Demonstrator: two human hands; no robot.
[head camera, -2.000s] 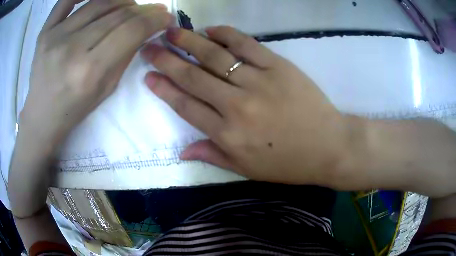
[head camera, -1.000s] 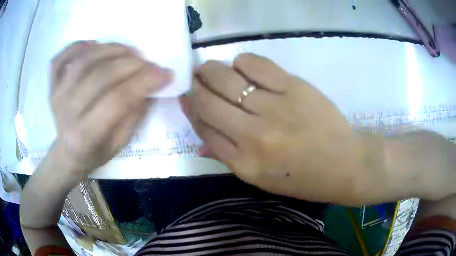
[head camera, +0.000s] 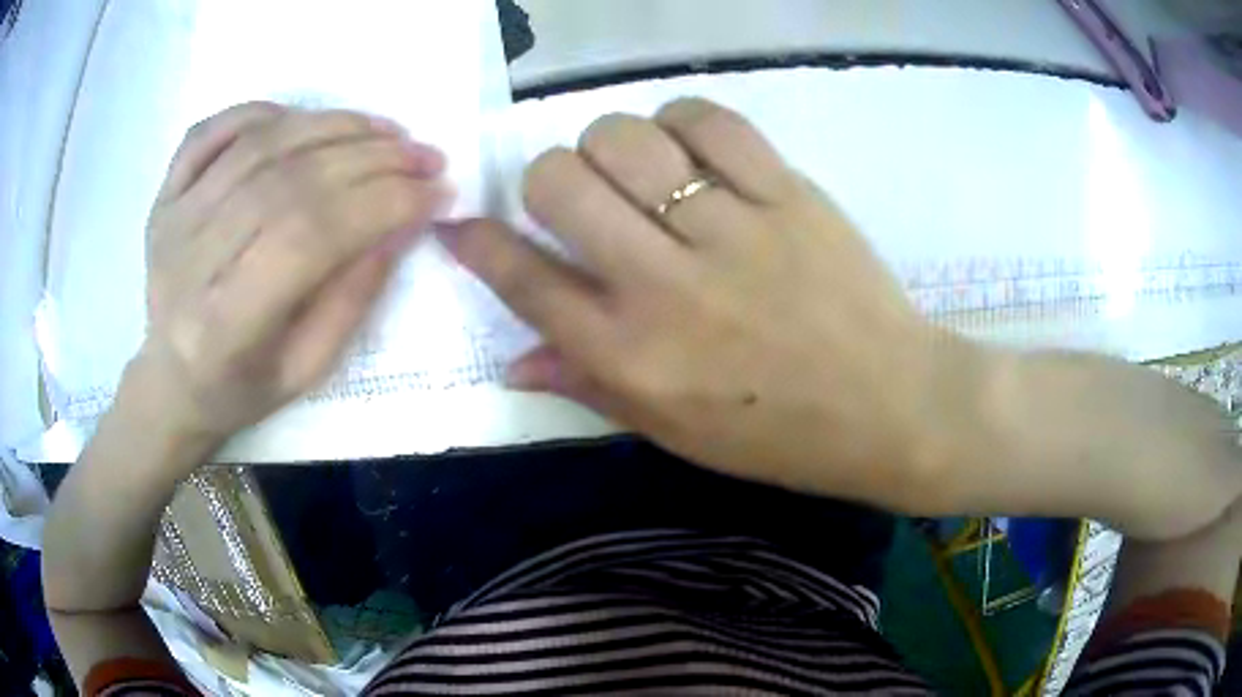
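A white fabric panel lies at the upper left and runs down under my hands. It blends with the glossy white table. My left hand is blurred, with its fingertips together on the panel's lower right part; it seems to pinch the cloth. My right hand, with a ring, lies palm down just right of it. Its index fingertip touches or nearly touches the left fingertips, and its other fingers are curled under. Whether it grips cloth is hidden.
The white table has a faint printed ruler along its front. Pink-purple snips and a pink-purple lump are at the upper right. A dark blotch marks the machine bed. A cardboard box with white pieces is below left.
The panel has come into view at upper left, with its lower corner now under my hands. My left hand has moved down from the top. My right hand's fingers have curled, and its index finger points left.
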